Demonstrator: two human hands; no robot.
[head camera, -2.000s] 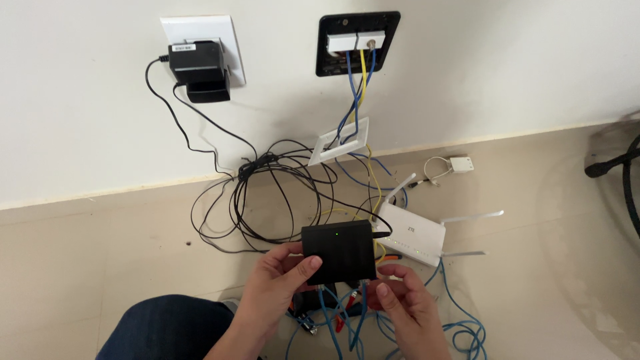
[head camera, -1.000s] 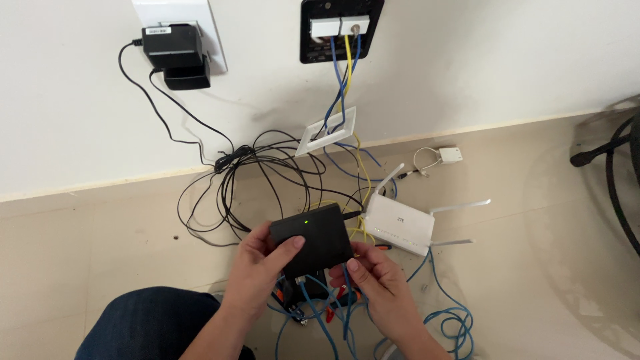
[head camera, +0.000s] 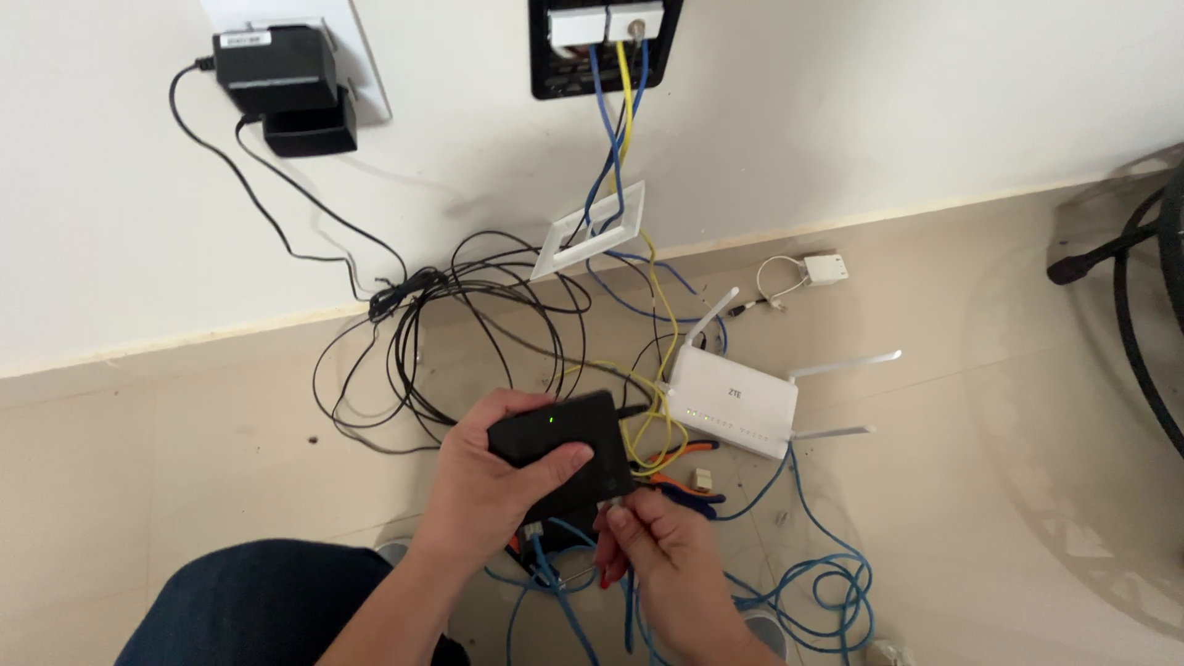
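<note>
A black network box (head camera: 573, 435) with a lit green light is held in my left hand (head camera: 490, 472), thumb on its top face. My right hand (head camera: 657, 546) pinches a clear cable plug (head camera: 612, 504) at the box's near right edge; whether it is fully seated cannot be told. Another blue network cable (head camera: 555, 592) hangs from the box's near side, by my left wrist. A black lead enters the box's right side. Right of the box lies a white ZTE router (head camera: 735, 402) with raised antennas and small lit lights. Pliers with orange and blue handles (head camera: 680, 495) lie between them.
Black power adapters (head camera: 277, 74) sit in the wall socket. Blue and yellow cables run from an open wall box (head camera: 606, 83) through a loose white frame (head camera: 592, 231). Coiled black cable (head camera: 481, 296), blue cable loops (head camera: 823, 592) and a small white adapter (head camera: 825, 268) lie on the floor.
My left thumb has slid further across the top of the box. Both hands remain at the box, my right hand staying at its near right edge.
</note>
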